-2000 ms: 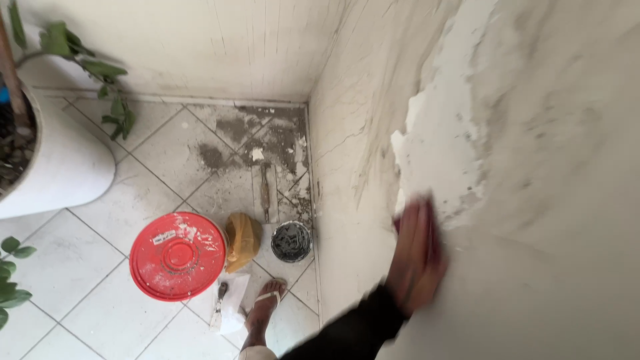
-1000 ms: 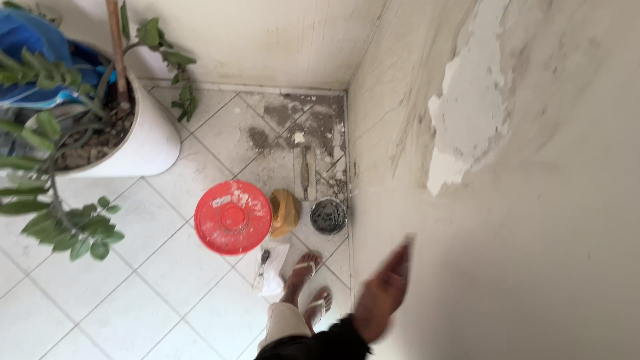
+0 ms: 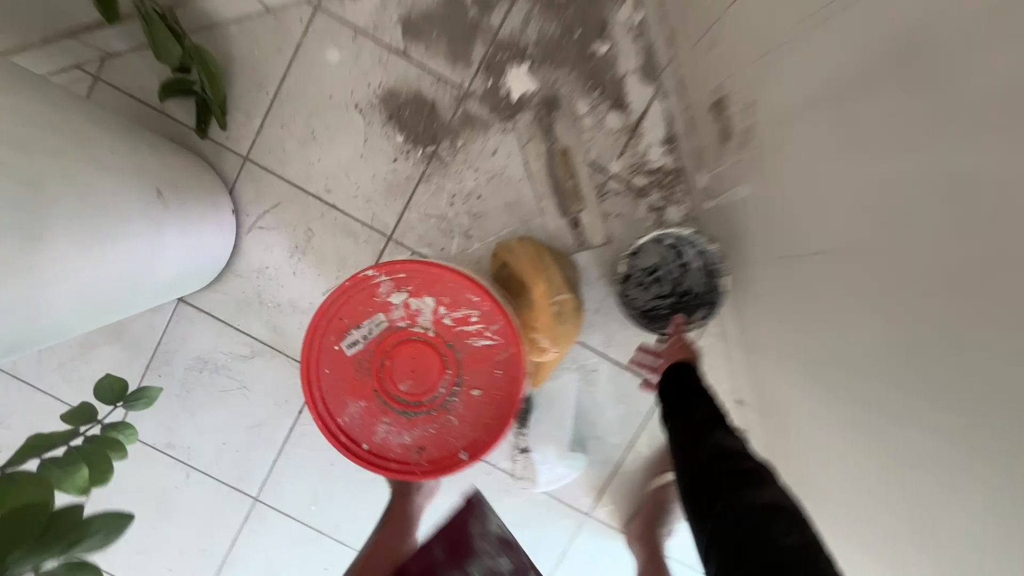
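My right hand (image 3: 668, 352), in a black sleeve, reaches down at the near edge of a small round container (image 3: 670, 280) of dark grey material. One finger overlaps its rim and the others are spread to the left; blur hides whether they touch it. A maroon sheet (image 3: 472, 540), apparently sandpaper, lies across the bottom edge of the view; what holds it is hidden. My left hand is not seen. Left of the container are a yellow-brown bag (image 3: 540, 308) and a red plastic lid (image 3: 416, 368) with white smears. Beyond the bag rests a dirty flat trowel (image 3: 566, 180).
The wall (image 3: 888, 280) rises close on the right. A large white planter (image 3: 104, 208) stands at left, with leafy stems nearby. Dust and chips cover the floor tiles (image 3: 320, 120) near the corner. A sandalled foot (image 3: 652, 504) is beside my sleeve; a bare limb shows below the lid.
My right hand has moved from the wall down to the small container. The maroon item, seen earlier in that hand at the wall, is now at the bottom edge. The view has moved closer to the floor.
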